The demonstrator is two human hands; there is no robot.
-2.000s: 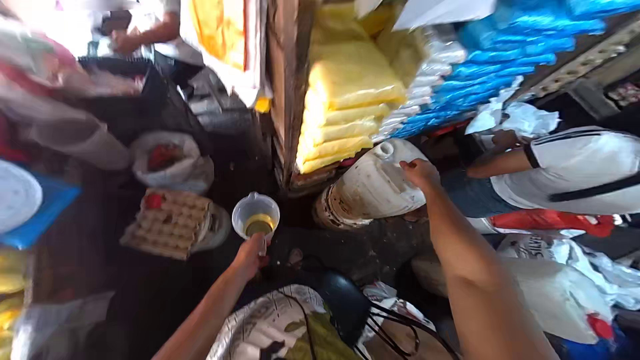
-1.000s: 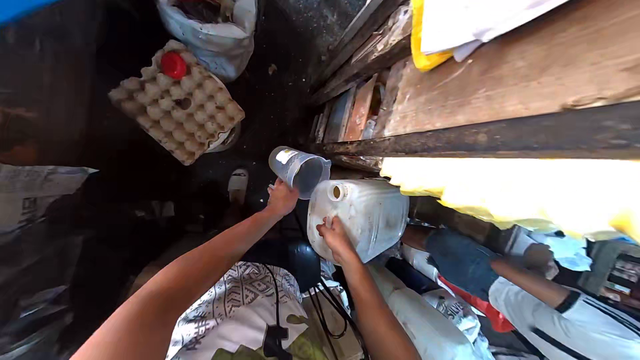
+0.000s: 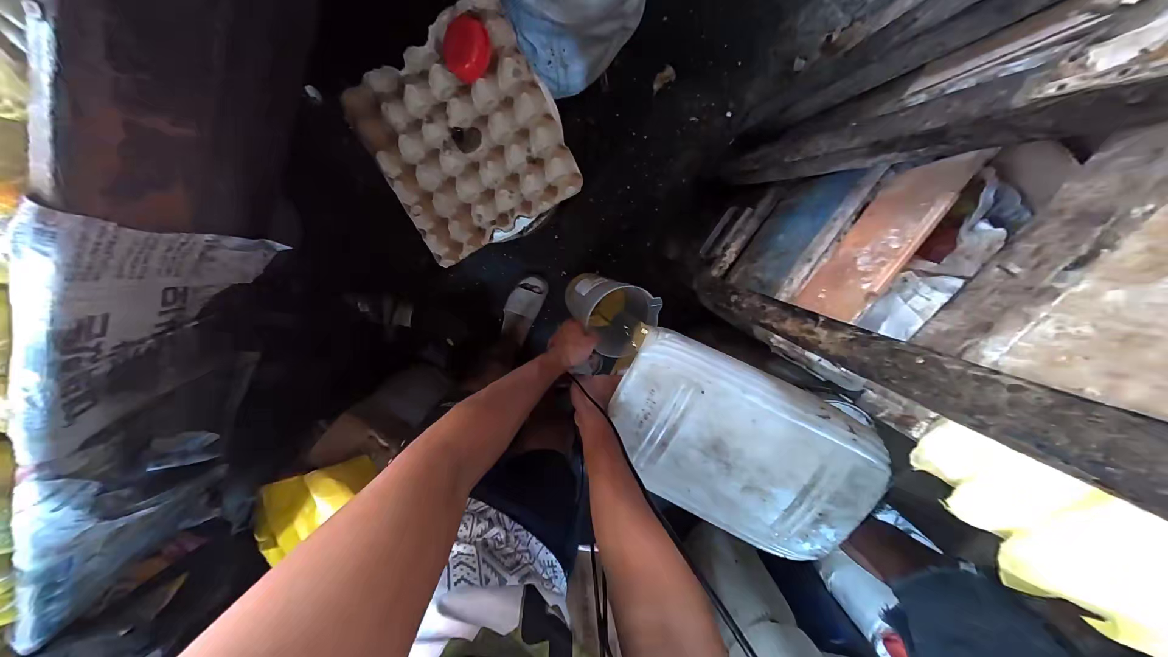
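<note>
My left hand (image 3: 573, 345) is closed around the handle side of a translucent plastic measuring jug (image 3: 613, 308), which holds some yellow liquid. A large whitish plastic jerrycan (image 3: 748, 443) lies tipped, its mouth at the jug's opening, with yellowish liquid at the mouth. My right hand (image 3: 595, 392) is at the jerrycan's near end, below the mouth; its fingers are partly hidden by the can, and its grip is on the handle side. A black cord runs across the right wrist.
A cardboard egg tray (image 3: 474, 155) with a red cap (image 3: 466, 47) on it stands at the upper left, beside a whitish sack (image 3: 575, 36). A wooden frame (image 3: 821, 342) runs close along the right. Yellow plastic packs (image 3: 1049, 520) lie at the lower right, near a person's dark clothing.
The jerrycan has been tipped over toward the jug, its mouth now at the jug's opening. My right hand has moved down beside my left. The view has shifted and come closer.
</note>
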